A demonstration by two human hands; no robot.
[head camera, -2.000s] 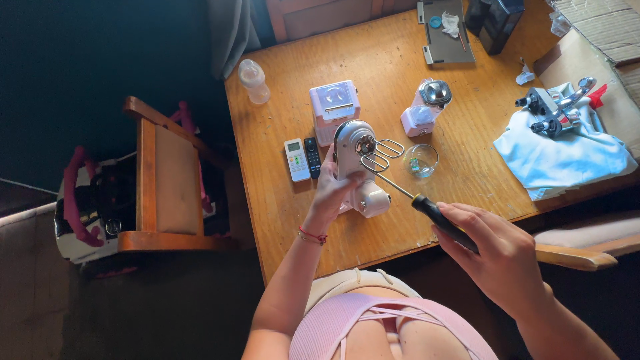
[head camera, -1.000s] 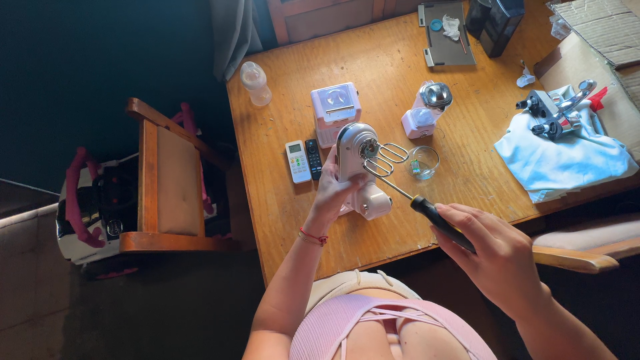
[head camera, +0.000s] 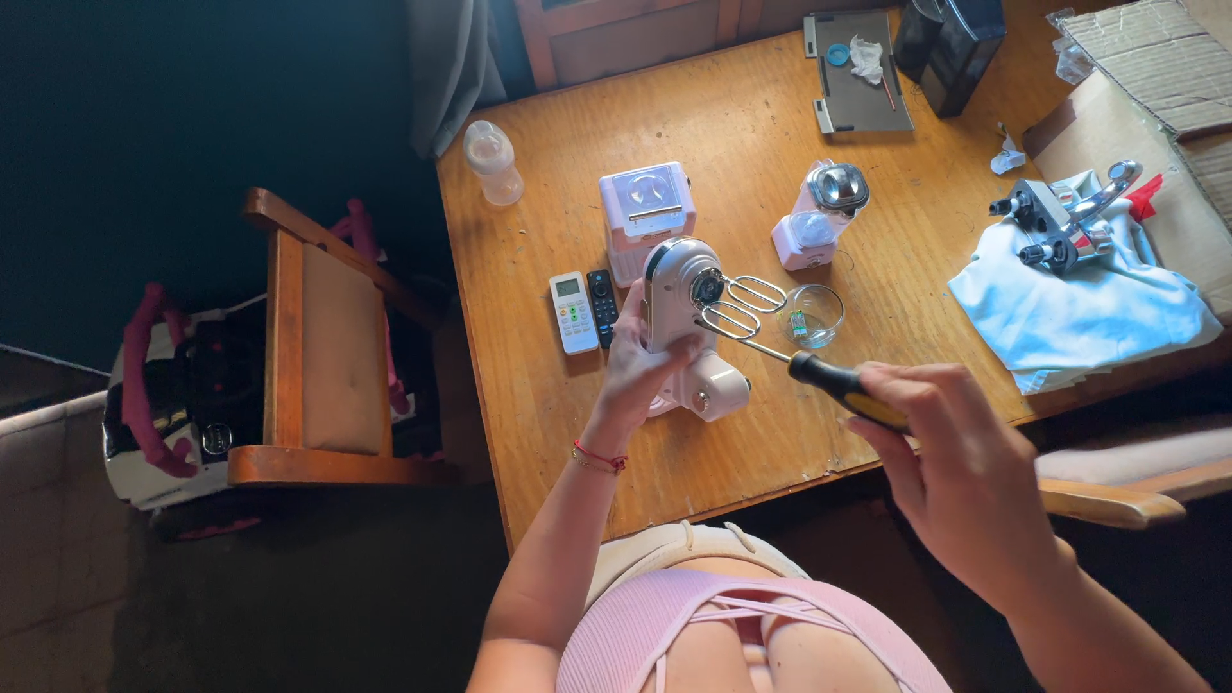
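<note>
My left hand (head camera: pixel 640 361) grips a small white and pink toy stand mixer (head camera: pixel 681 289), tilted so that its two metal beaters (head camera: pixel 743 306) point right. In my right hand (head camera: pixel 948 462) is a screwdriver (head camera: pixel 847 387) with a black and yellow handle; its shaft reaches the mixer head beside the beaters, and the tip is hard to make out. Just right of the beaters stands a clear glass bowl (head camera: pixel 826 313) with a small green item inside. Behind the mixer is a pink toy appliance (head camera: pixel 647 202), and a second one with a shiny top (head camera: pixel 818 212) stands farther right.
Two remote controls (head camera: pixel 575 313) lie left of the mixer, a baby bottle (head camera: pixel 493 164) at the back left. At the right, a chrome faucet (head camera: pixel 1068 217) rests on a light blue cloth (head camera: pixel 1078 308) near cardboard (head camera: pixel 1145 67). A dark tray (head camera: pixel 866 96) lies at the back; a wooden chair (head camera: pixel 337 346) stands left.
</note>
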